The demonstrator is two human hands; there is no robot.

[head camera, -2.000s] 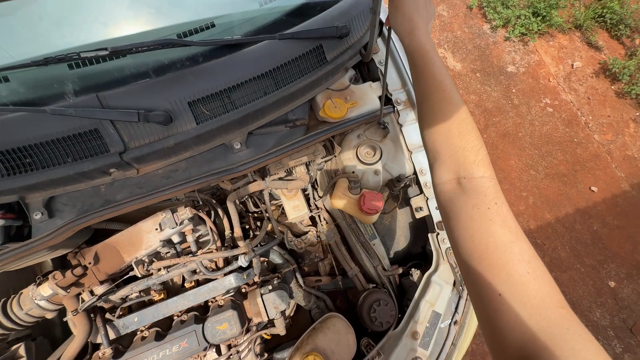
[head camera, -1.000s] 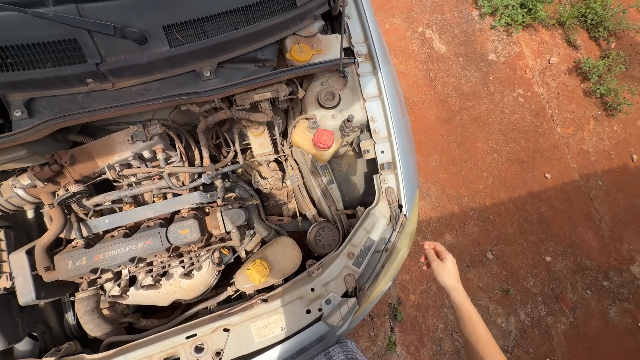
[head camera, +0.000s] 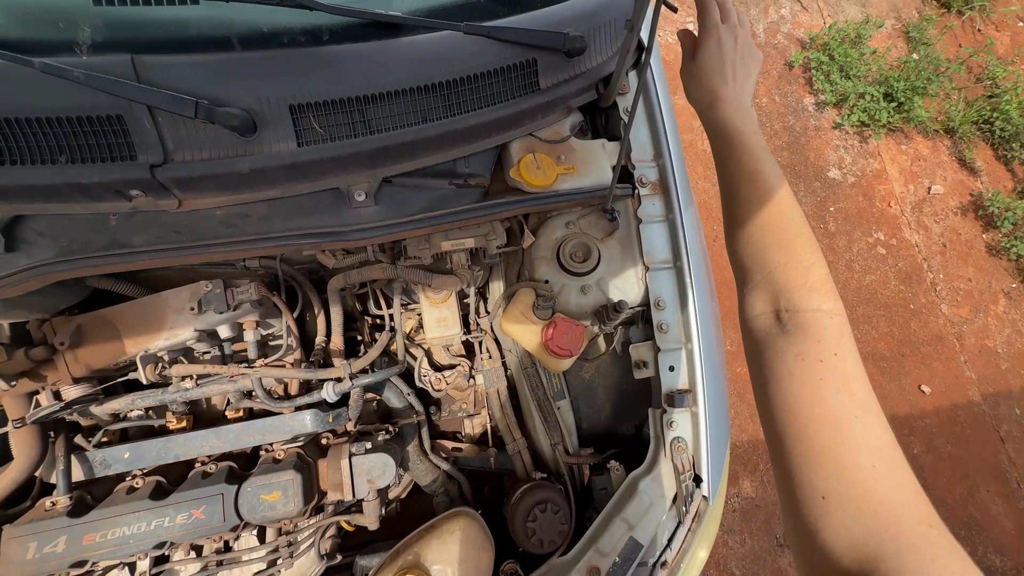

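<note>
My right hand is at the top edge of the view, beside the upper end of the thin black hood prop rod; its fingertips are cut off and no held thing shows. My left hand is out of view. Below lies an open engine bay with a dusty engine cover. A yellowish coolant tank with a red cap stands near the strut mount. Behind it, a washer reservoir bears a yellow cap.
The silver fender runs along the bay's right side. Wiper arms rest over the black cowl grille. Reddish bare ground with green weeds lies to the right. A tan fluid reservoir sits at the bottom.
My right hand has moved from beside the headlight corner up along the fender to near the prop rod. The view has shifted up toward the windshield.
</note>
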